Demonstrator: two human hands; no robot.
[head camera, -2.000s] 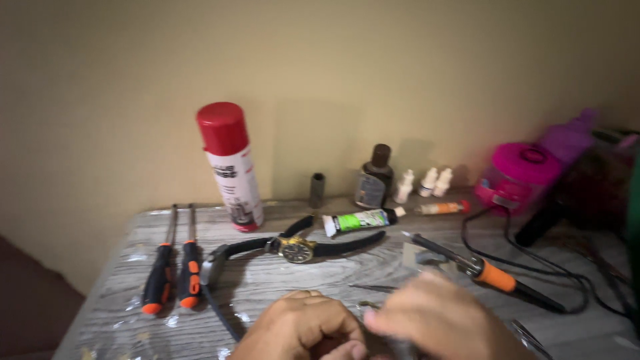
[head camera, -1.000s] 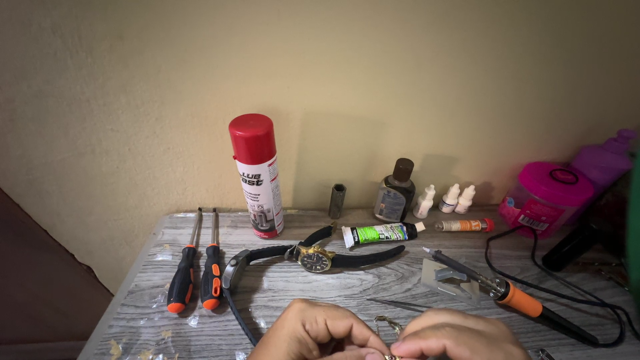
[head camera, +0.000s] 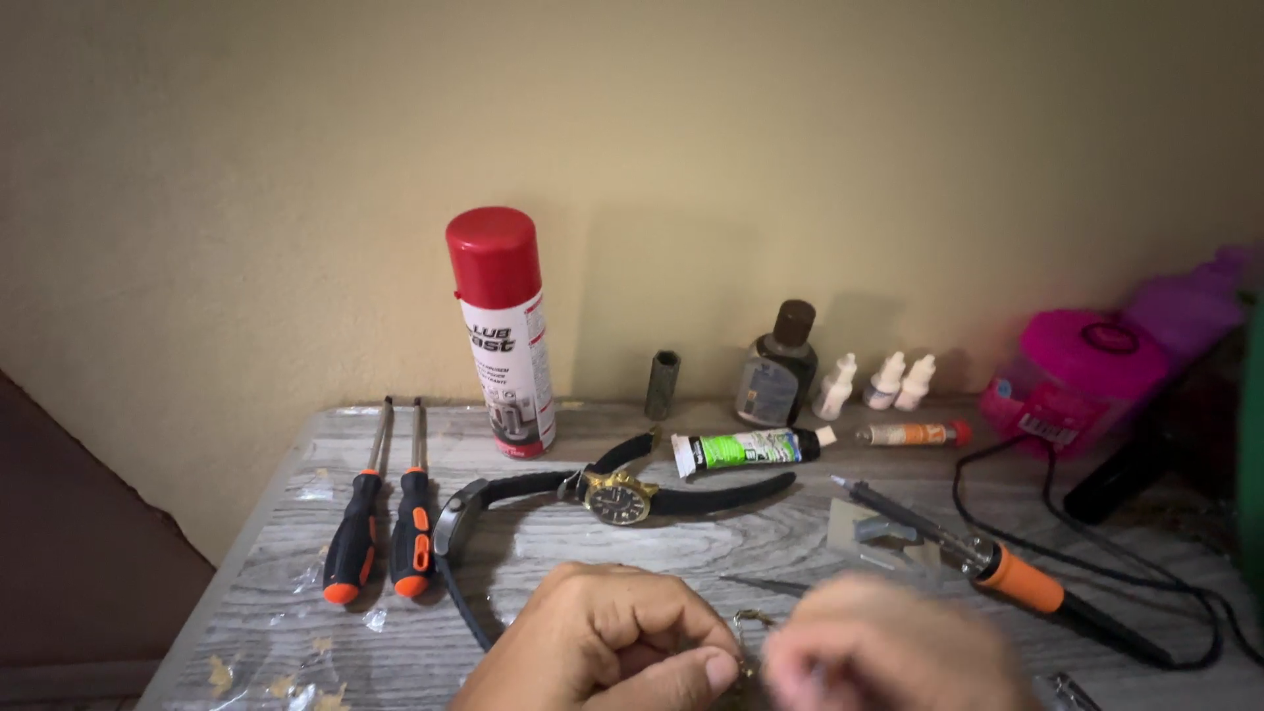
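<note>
At the bottom centre, my left hand (head camera: 617, 647) pinches a small gold-coloured chain (head camera: 746, 632) between thumb and forefinger; most of the piece is hidden by the fingers. My right hand (head camera: 889, 647), blurred, is just right of it with curled fingers, and whether it grips anything is unclear. Behind my hands lies a gold-cased wristwatch (head camera: 619, 497) with a black strap. A dark-cased watch (head camera: 459, 518) with a black strap lies left of it. A thin pointed metal tool (head camera: 765, 585) rests behind my right hand.
Two screwdrivers (head camera: 354, 538) lie at the left. Near the wall stand a red-capped spray can (head camera: 502, 336), a dark bottle (head camera: 778, 375), small white dropper bottles (head camera: 836, 387) and a pink container (head camera: 1076, 380). A glue tube (head camera: 746, 450) and a corded soldering iron (head camera: 1022, 578) lie on the table.
Compared with one second ago, my right hand has shifted away from my left fingertips and is blurred. The watches and tools have stayed in place. The view has steadied since the first frame.
</note>
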